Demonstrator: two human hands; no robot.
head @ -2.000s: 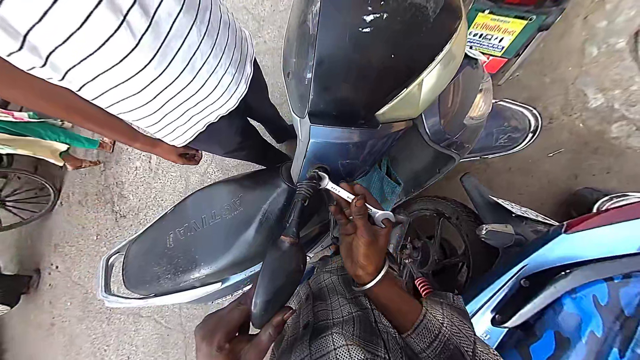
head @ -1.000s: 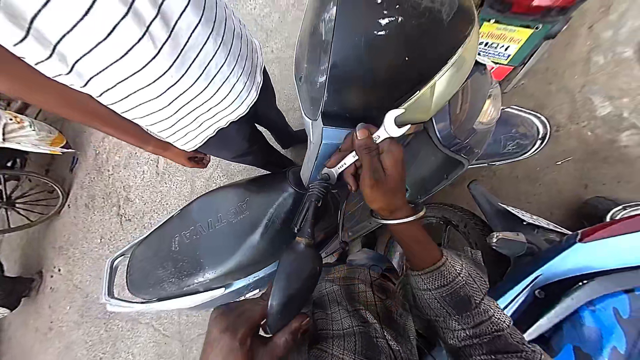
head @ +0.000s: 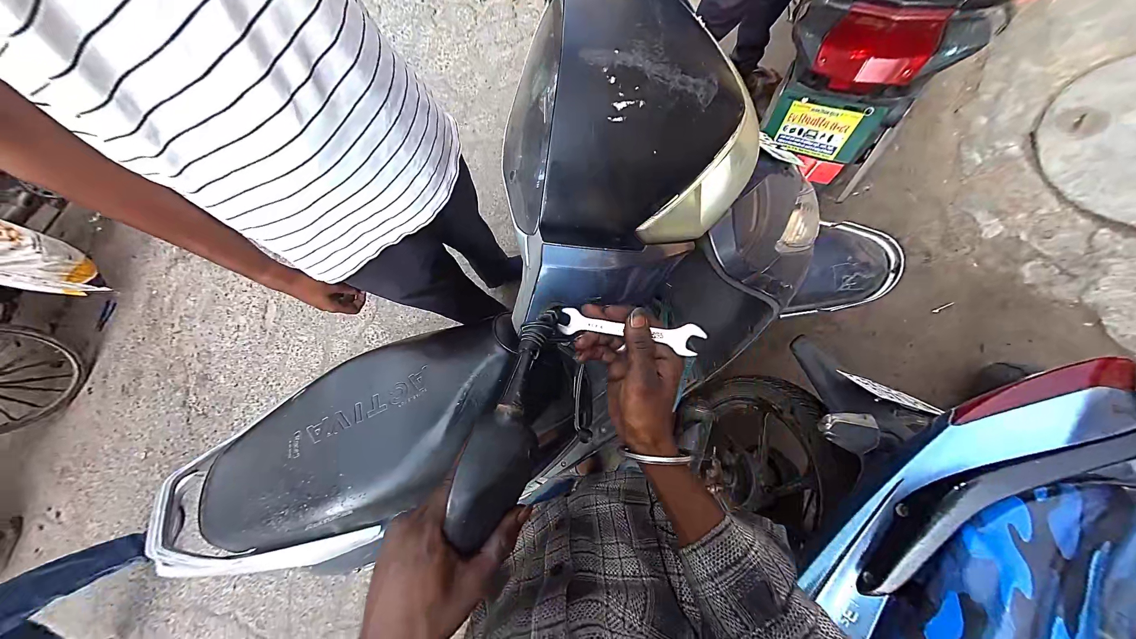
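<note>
My right hand (head: 643, 386), with a metal bangle at the wrist, grips a double open-ended spanner (head: 593, 326) between thumb and fingers. The spanner lies nearly level; its left jaw is at the base of the mirror stem (head: 522, 373), beside a dark ribbed boot (head: 538, 332). Whether the jaw is seated on a nut cannot be told. My left hand (head: 426, 572) holds the black mirror housing (head: 488, 484) at its lower end. Mirror and stem stand in front of the black scooter seat (head: 355, 444). Above the spanner is the scooter's blue-grey panel (head: 603, 271).
A person in a striped shirt (head: 302, 133) stands at the left, one hand hanging near the seat. A blue scooter (head: 1003, 461) is close at the lower right, beside a wheel (head: 763, 444). Another vehicle's red tail light (head: 879, 44) shows at the upper right.
The spanner's free end has swung: down to the right at first, then up to the right, now nearly level. My right hand turned with it. My left hand has stayed at the mirror.
</note>
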